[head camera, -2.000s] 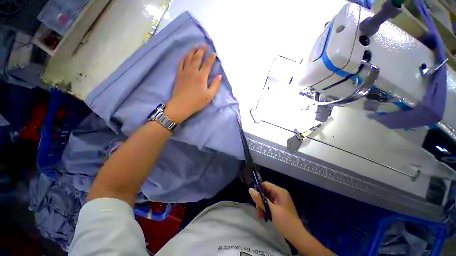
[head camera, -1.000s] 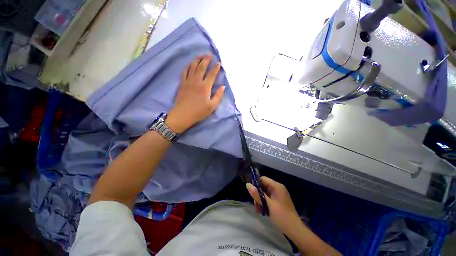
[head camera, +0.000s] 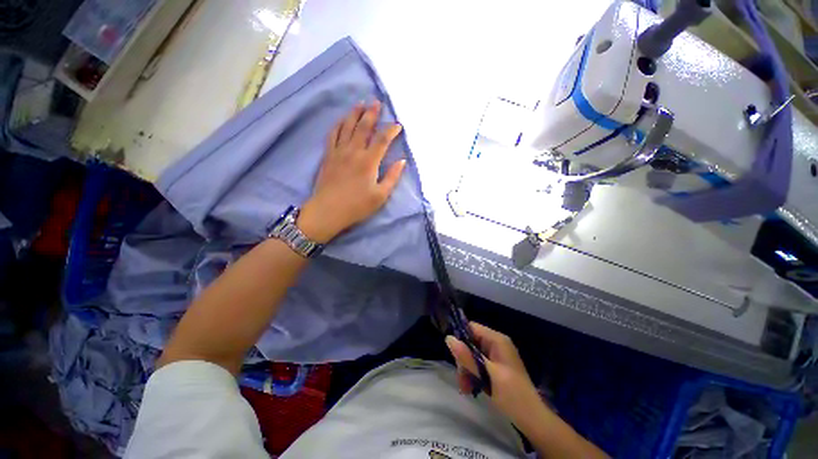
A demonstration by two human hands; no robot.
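A light blue-grey shirt piece [head camera: 269,134] lies on the white table and hangs over its front edge towards my lap. My left hand [head camera: 359,170] lies flat on the cloth with its fingers a little apart, pressing on it and not gripping it. My right hand [head camera: 491,363] holds black scissors [head camera: 446,291] by the handles below the table's front edge. The long blades point up and lie along the right edge of the cloth. Whether they are parted is hard to tell.
A white sewing machine [head camera: 628,90] stands at the right, with a purple-blue cloth strip [head camera: 762,184] on its head. A small metal guide [head camera: 527,248] is on the table [head camera: 628,242]. Blue baskets with garments stand below at left [head camera: 81,242] and right [head camera: 691,403].
Since the first frame, my left hand and the cloth have shifted slightly down and right in view. The scissors have moved a little along the cloth edge and stay in my right hand.
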